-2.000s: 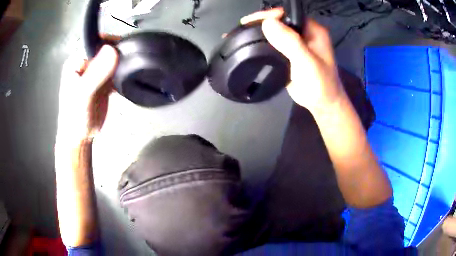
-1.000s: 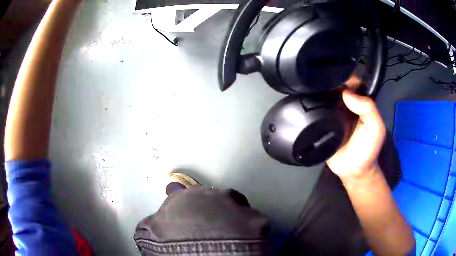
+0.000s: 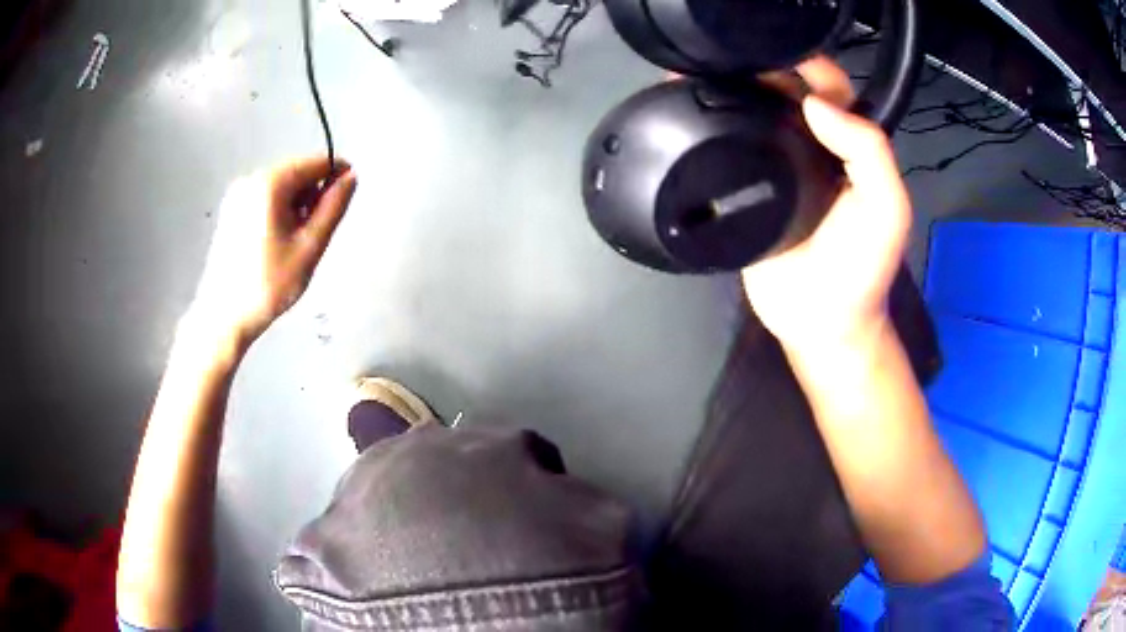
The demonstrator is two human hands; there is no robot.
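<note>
Black over-ear headphones (image 3: 630,154) are at the upper right, partly cut off by the top edge. My right hand (image 3: 852,222) grips them from the right side. The lower ear cup shows a dark round face with a pale strip and small openings on its rim. My left hand (image 3: 278,241) is at the left, thumb and fingertips pinched on the end of a thin black charging cable (image 3: 315,93) that runs up out of the picture. The plug itself is hidden by the fingers. Cable and headphones are apart.
A blue bin (image 3: 1006,333) stands at the right, beside my knee. Dark rack shelves with white edges (image 3: 1031,117) and hanging black cables (image 3: 975,117) are at the upper right. Grey floor (image 3: 494,296), my leg and a shoe (image 3: 389,407) are below. Something red (image 3: 62,574) lies lower left.
My left hand has come down from beyond the top edge and now holds a cable. My right hand has shifted the headphones up and slightly left. Earlier, both hands held the headphones.
</note>
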